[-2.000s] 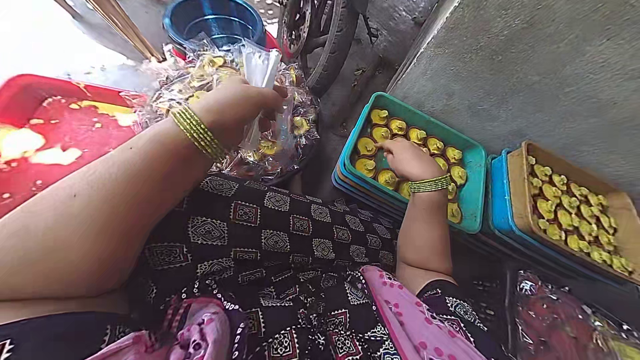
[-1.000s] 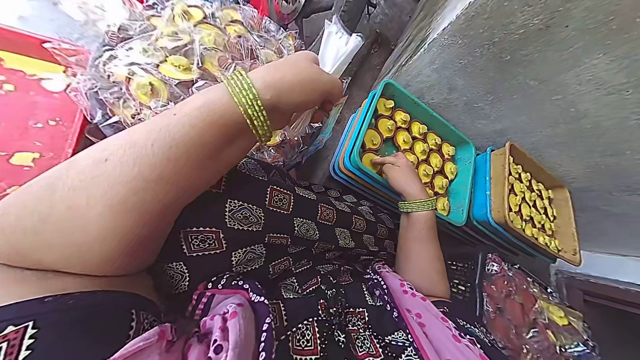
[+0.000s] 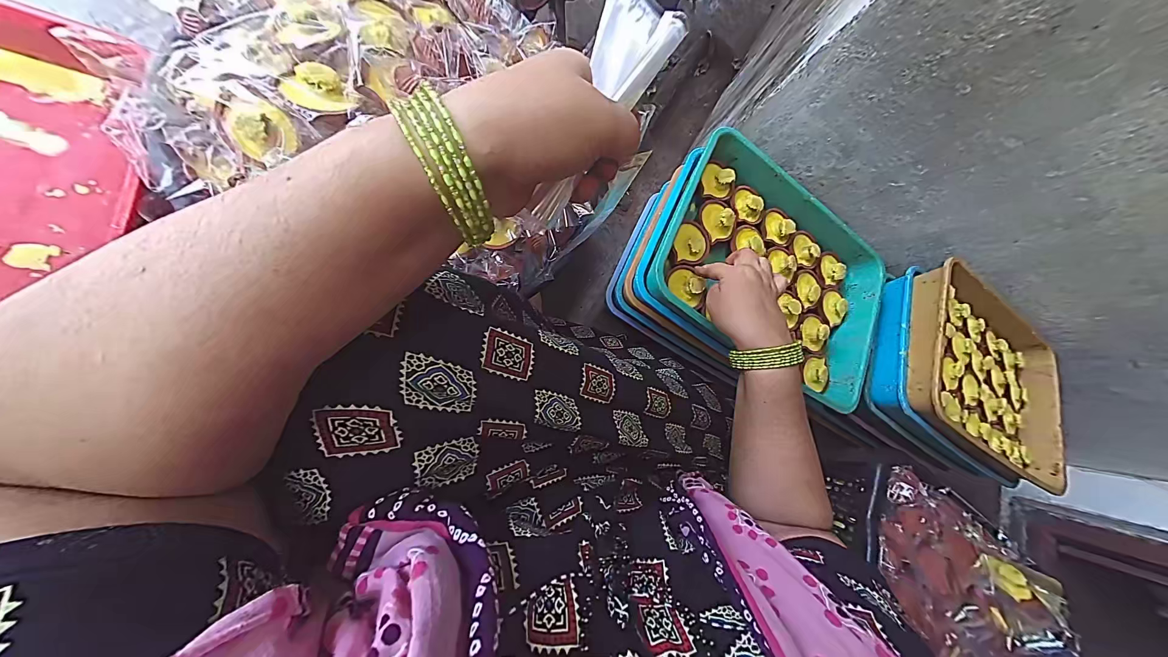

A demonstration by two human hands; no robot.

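Observation:
My left hand [image 3: 557, 128], with green bangles at the wrist, is closed around a bundle of clear plastic bags [image 3: 634, 50]. Just behind it lies a pile of plastic-wrapped yellow-topped pieces [image 3: 315, 87]. My right hand [image 3: 746, 301] reaches into a teal plastic tray [image 3: 862, 365] at the top of a stack. Its fingertips are among small brown cups with yellow filling [image 3: 717, 220], next to one at the tray's near left edge [image 3: 686, 286]. Whether the fingers grip a cup cannot be told.
Right of the teal tray, a brown tray [image 3: 1004, 319] of similar yellow pieces tops a blue one [image 3: 890, 342]. A grey wall [image 3: 985, 137] rises behind. A red tray [image 3: 64, 164] with yellow smears is at left. A filled clear bag [image 3: 967, 566] lies at lower right.
The view has shifted, so the wrapped pile fills more of the upper left and the blue tub is out of sight. My left hand still holds the bags; my right hand stays in the teal tray.

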